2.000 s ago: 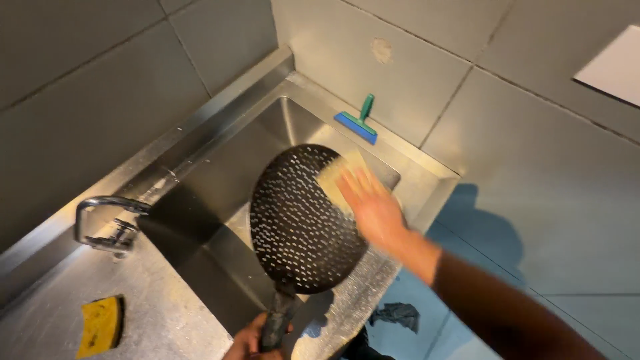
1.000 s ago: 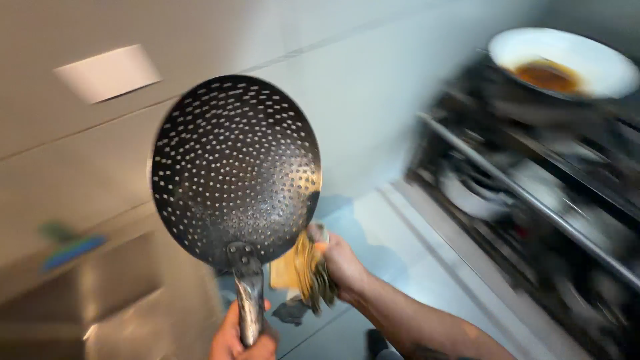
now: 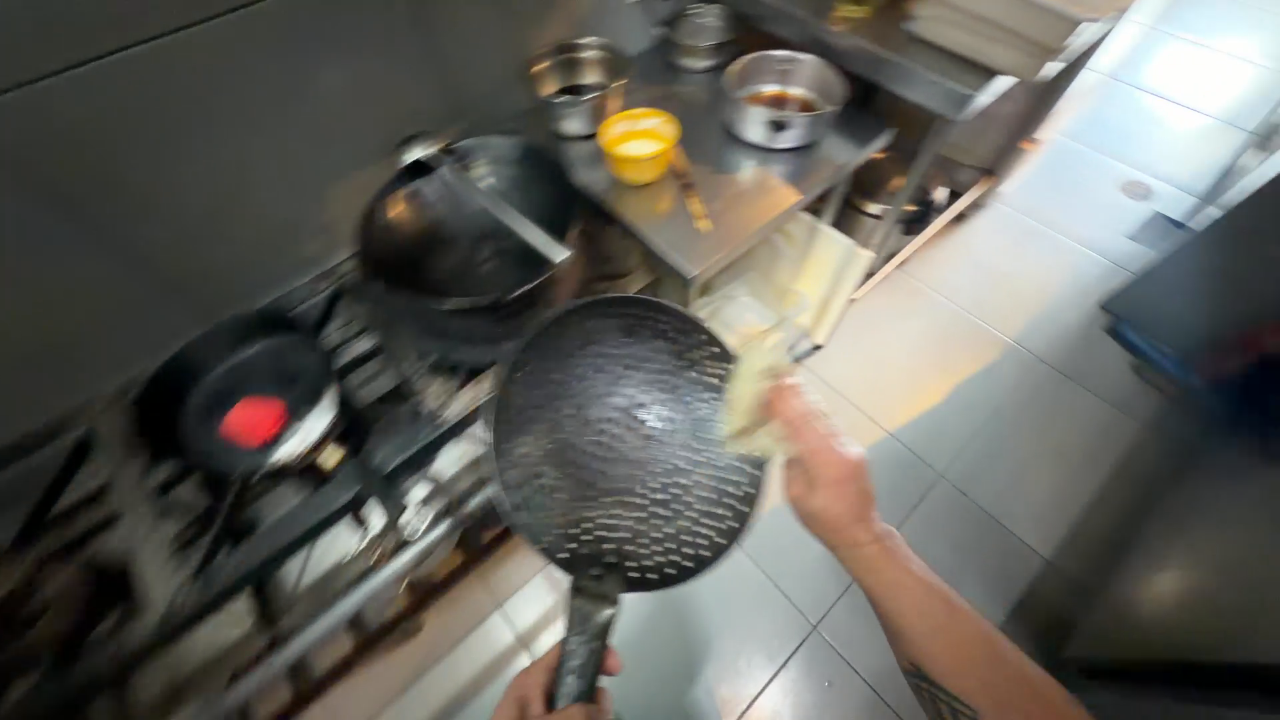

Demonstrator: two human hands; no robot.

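A round black perforated pan (image 3: 625, 440) is held up in the middle of the view, its handle pointing down toward me. Around that handle, at the bottom edge, my left hand (image 3: 560, 685) is closed. My right hand (image 3: 825, 470) grips a pale yellow cloth (image 3: 755, 395) at the pan's right rim. Motion blur hides whether the cloth touches the metal.
On the left, a gas stove (image 3: 330, 540) carries a small black pan (image 3: 260, 400) with a red thing inside and a large dark wok (image 3: 470, 225). Behind is a steel table (image 3: 735, 215) with a yellow bowl (image 3: 640, 147) and a steel pot (image 3: 785, 100). Tiled floor (image 3: 960, 430) lies to the right.
The view has swung far from the sink, past a wall, to the stove. The pan and the cloth have come along in my hands; the cloth was inside the pan earlier, and is now at its right rim.
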